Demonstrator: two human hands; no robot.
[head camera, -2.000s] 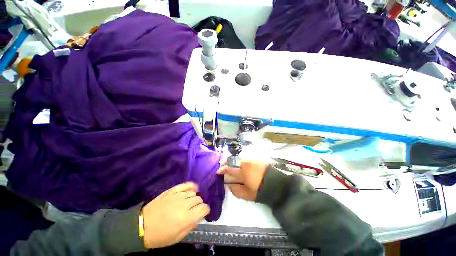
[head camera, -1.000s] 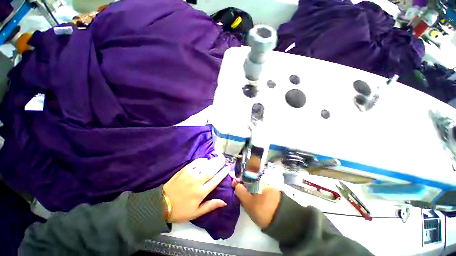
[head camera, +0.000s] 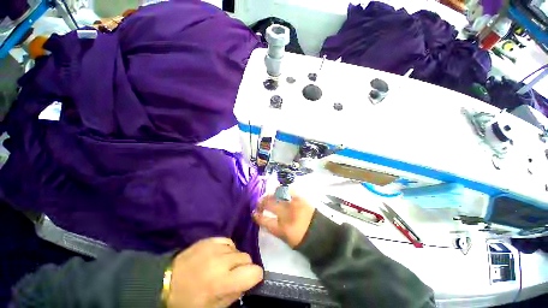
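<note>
A dark purple garment (head camera: 162, 186) lies spread left of the sewing machine head (head camera: 336, 90), its right edge at the needle area (head camera: 267, 171), where a light shines on the cloth. My left hand (head camera: 216, 274) is closed on the garment's lower edge near the table's front edge. My right hand (head camera: 285, 219) is just in front of the needle area, with thumb and fingertips at the garment's right edge. The cloth between its fingers is small and partly hidden.
Two red-handled thread snips (head camera: 360, 210) lie on the table right of my right hand. A purple heap (head camera: 408, 48) lies behind the machine head. A ruler-marked edge (head camera: 294, 285) runs along the front. A blue-handled tool (head camera: 381, 190) lies under the machine arm.
My left hand has moved down from beside the needle to the garment's lower edge and closed. My right hand has stayed near the needle. The camera view has shifted.
</note>
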